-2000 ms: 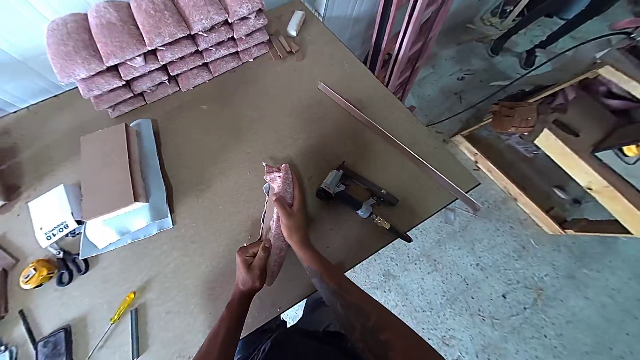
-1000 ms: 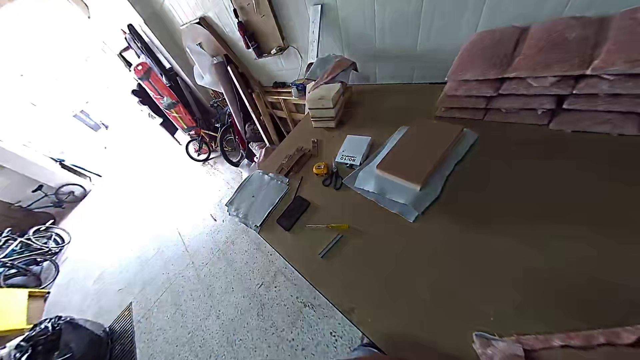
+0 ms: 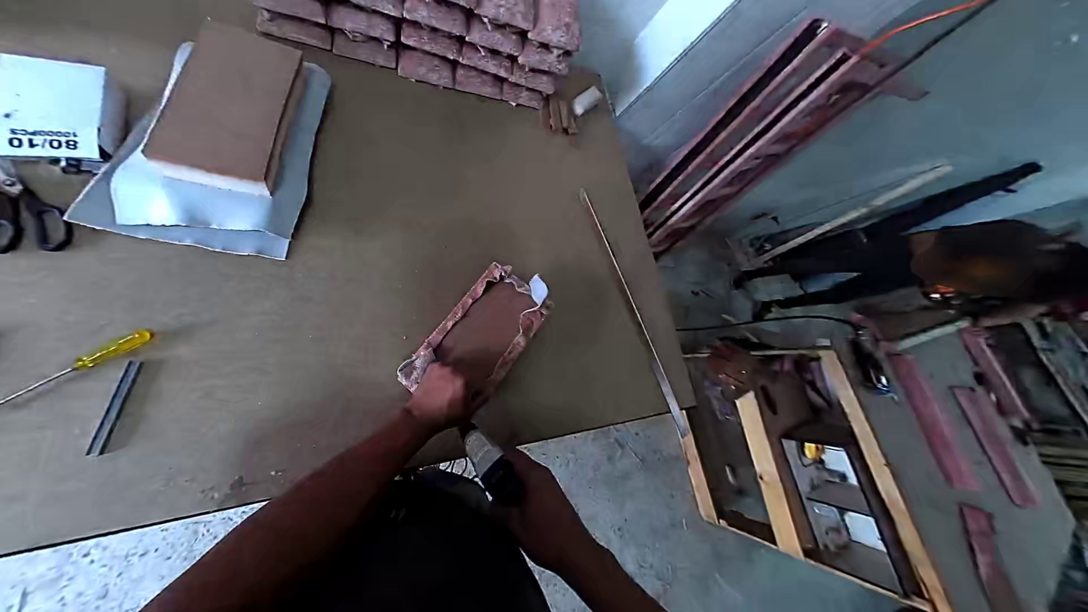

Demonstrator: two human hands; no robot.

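Observation:
A small rectangular panel [image 3: 489,331] lies on the table with its brown board back up and pinkish plush fabric folded over its edges. My left hand [image 3: 439,393] presses on the panel's near end, over the folded fabric. In my right hand [image 3: 535,501] is a staple gun [image 3: 489,463], at the table's front edge beside the panel's near corner; its tip is partly hidden by my left hand. A scrap of white material [image 3: 539,290] sticks up at the panel's far corner.
Stacked plush-covered panels [image 3: 425,64] stand at the back. Brown boards [image 3: 225,102] on pale sheets, scissors [image 3: 34,217], a white box [image 3: 51,106] and a yellow-handled screwdriver [image 3: 115,348] lie left. A thin strip [image 3: 629,297] lies right. A person [image 3: 960,255] and a wooden frame [image 3: 765,476] are beyond.
The staple gun, lying on the table two seconds ago, is now in my right hand. The plush panel, held up between both hands then, now lies board side up. The view has swung left and back.

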